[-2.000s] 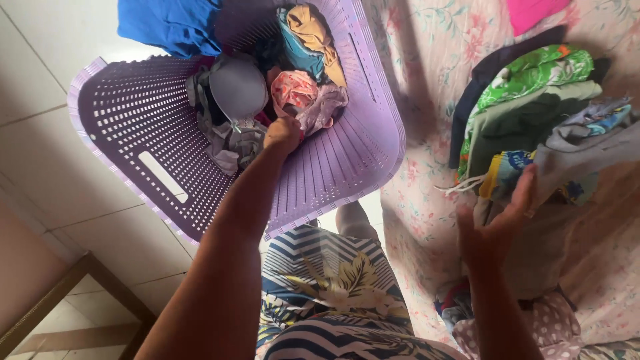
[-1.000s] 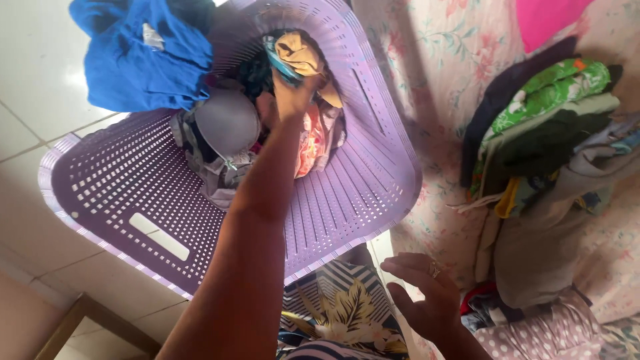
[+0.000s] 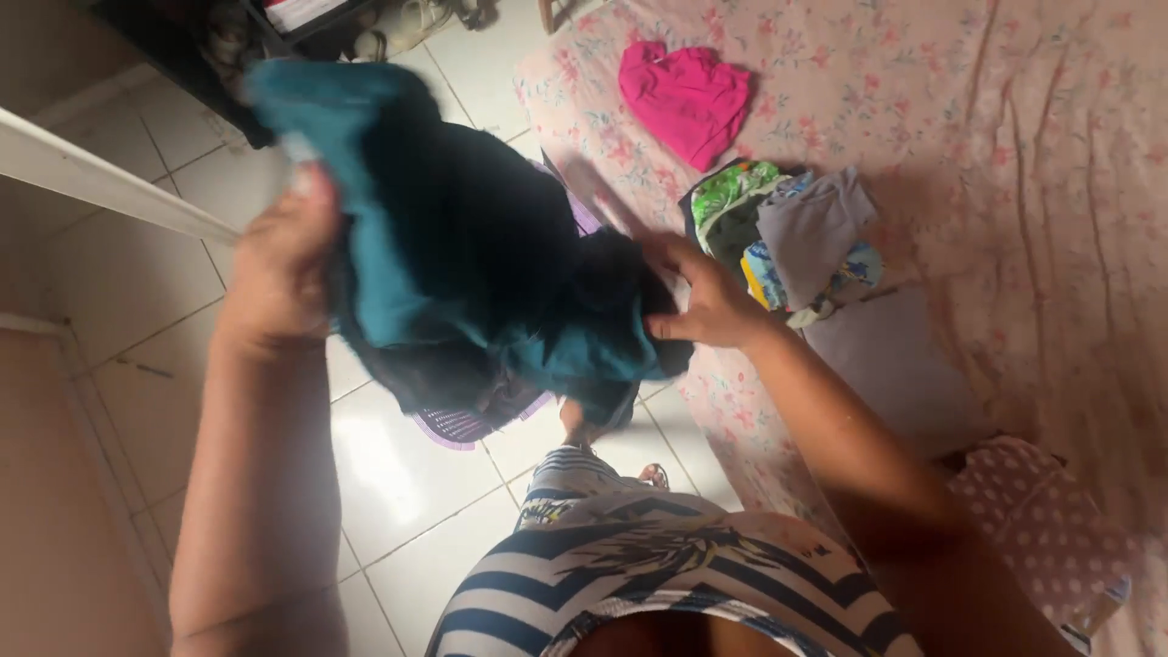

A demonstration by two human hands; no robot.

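Observation:
A teal and dark garment point(image 3: 392, 265) is spread in the air between my hands, blurred by motion. At its left edge my left hand point(image 3: 287, 246) grips the cloth near a pale patch. My right hand point(image 3: 698, 292) is at the garment's right end, thumb and fingers around the dark cloth. Below the garment, mostly hidden by it, stands the purple plastic laundry basket point(image 3: 456, 429); only parts of its rim and perforated wall show.
A bed with a floral sheet point(image 3: 931, 128) lies to the right. On it are a pink garment point(image 3: 684, 100), a pile of clothes topped by a grey one point(image 3: 817, 233), and a polka-dot cloth point(image 3: 1040, 520). A dark shelf point(image 3: 310, 23) with shoes nearby stands at the top left.
My left hand was in the basket among the clothes and is now raised at the left, holding the teal garment. My right hand has moved to the cloth. The view has shifted widely.

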